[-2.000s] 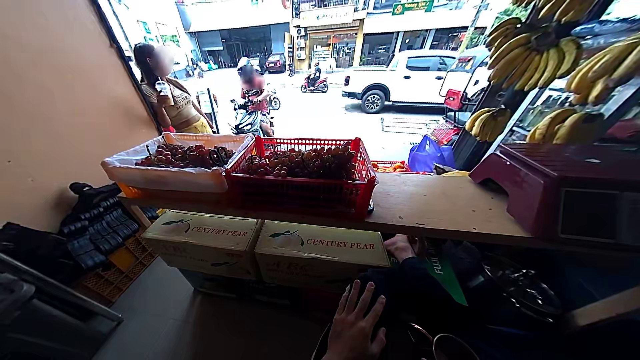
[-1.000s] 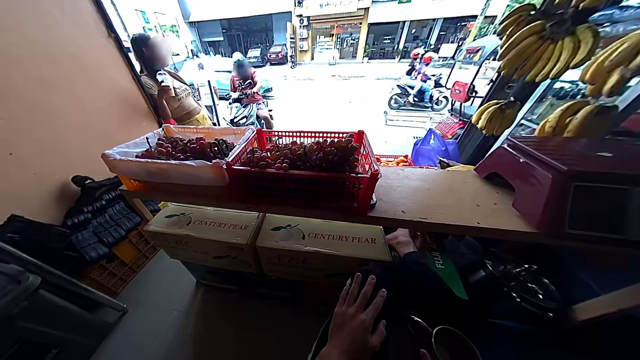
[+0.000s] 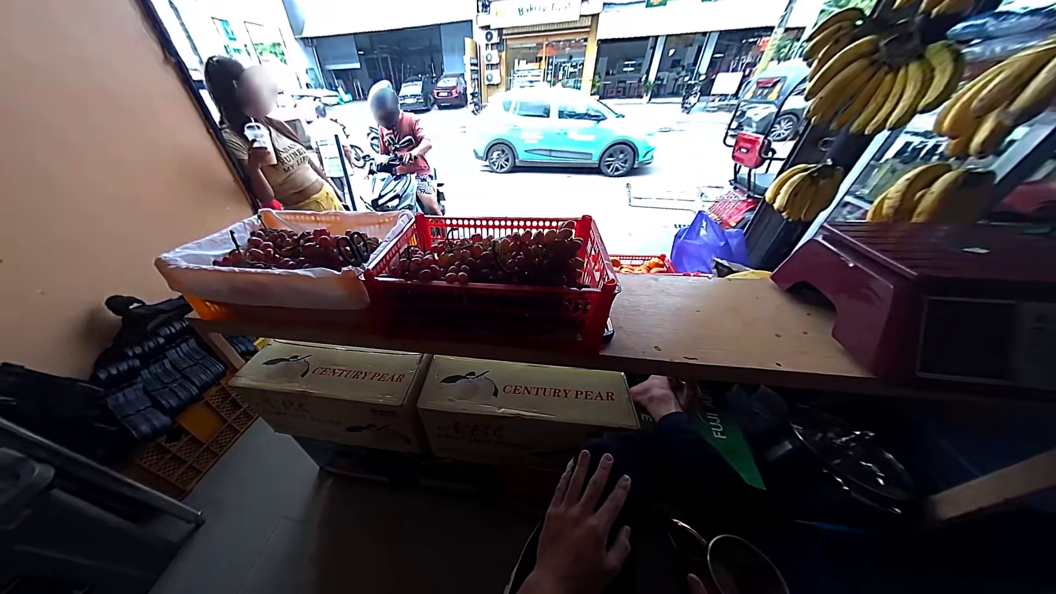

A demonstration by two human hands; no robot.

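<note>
My left hand point(image 3: 582, 524) is raised at the lower middle, back toward me, fingers spread and holding nothing. Beyond it, a second hand point(image 3: 657, 398) with a dark sleeve reaches under the wooden counter, beside the right cardboard pear box point(image 3: 528, 396). Whether this is my right hand or another person's is not clear, and its fingers are partly hidden. A green printed piece point(image 3: 730, 450) lies just right of it. At the bottom edge, a fingertip shows left of a round thin rim point(image 3: 742, 569). Another pear box point(image 3: 330, 388) stands at the left.
On the wooden counter point(image 3: 726, 326) stand a red plastic crate point(image 3: 495, 309) and a white-lined crate point(image 3: 264, 285), both with grapes, and a dark red scale point(image 3: 874, 280). Bananas point(image 3: 883, 82) hang at the right. Two people are outside; a metal frame point(image 3: 99, 478) is at the lower left.
The motorcycle seen on the road one second ago is gone from there, and a turquoise car is now in view. My left hand stays spread in about the same place.
</note>
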